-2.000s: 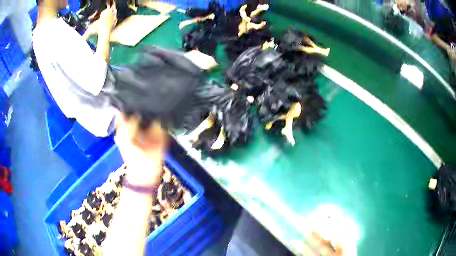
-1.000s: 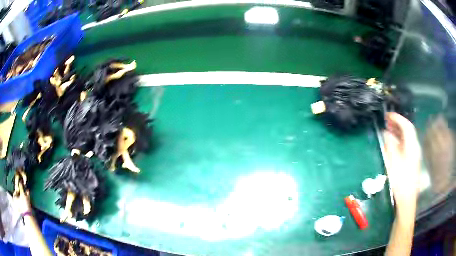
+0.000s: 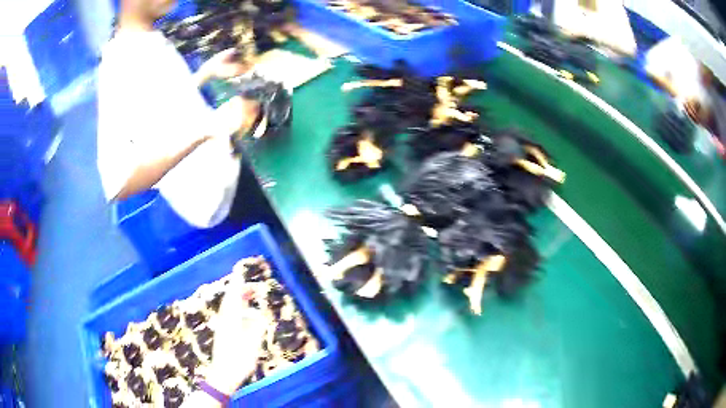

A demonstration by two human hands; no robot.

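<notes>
My left hand (image 3: 245,323), with a purple band at the wrist, is over the small figure parts (image 3: 169,343) in the blue crate (image 3: 263,235) at the lower left. The hand is blurred against the pale parts, so whether its fingers hold one is unclear. The parts are tan with black tops, packed in rows. My right hand is out of the picture.
Several black-cloaked figures (image 3: 450,187) with tan limbs lie piled on the green bench (image 3: 597,319). A person in white (image 3: 151,103) works at the left with a dark piece. A blue bin (image 3: 398,44) stands beyond the pile; other workers are at upper right.
The view swung right, then back left. My left hand, beside a cloaked figure at the far left a second ago, is now over the crate. My right hand has left the picture.
</notes>
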